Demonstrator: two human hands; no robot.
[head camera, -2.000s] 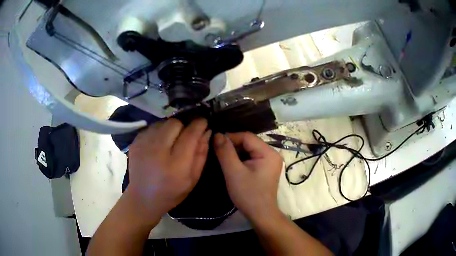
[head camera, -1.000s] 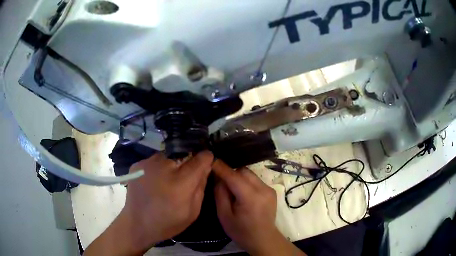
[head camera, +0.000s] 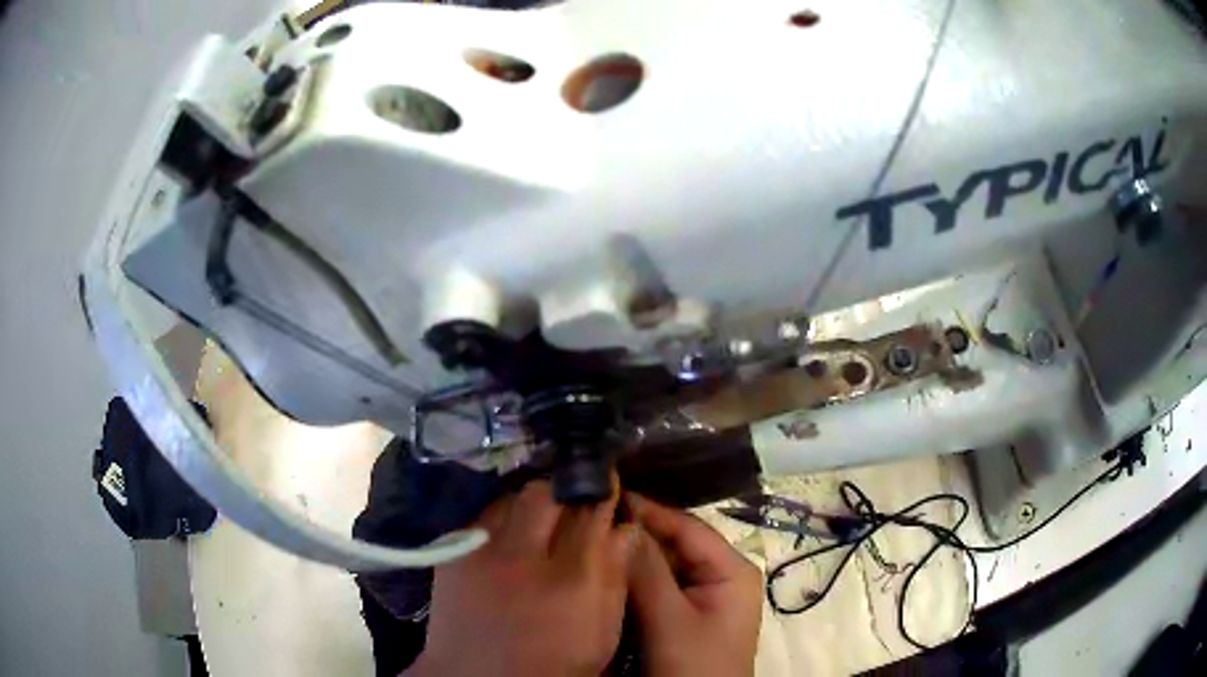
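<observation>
Black fabric (head camera: 410, 509) shows to the left of my left hand, under the head of the white sewing machine (head camera: 715, 159). My left hand (head camera: 530, 589) lies on the work just below the black tension discs, fingers bent. My right hand (head camera: 695, 589) is close beside it, thumb and fingers pinched together at the fabric near the needle area. Both hands hold the black fabric. The fingertips are partly hidden by the machine parts, and the needle is not visible. The wrists are cut off by the bottom edge.
The pale cylinder arm (head camera: 913, 437) with a worn brown metal strip (head camera: 807, 386) runs right. Thread snips (head camera: 794, 518) and a looped black cord (head camera: 973, 542) lie right of my hands. A small black pouch with a white label (head camera: 146, 470) is at the left table edge.
The view has tilted up, so the machine head fills more of it and my hands sit lower. My hands stay close together at the needle area, still on the fabric.
</observation>
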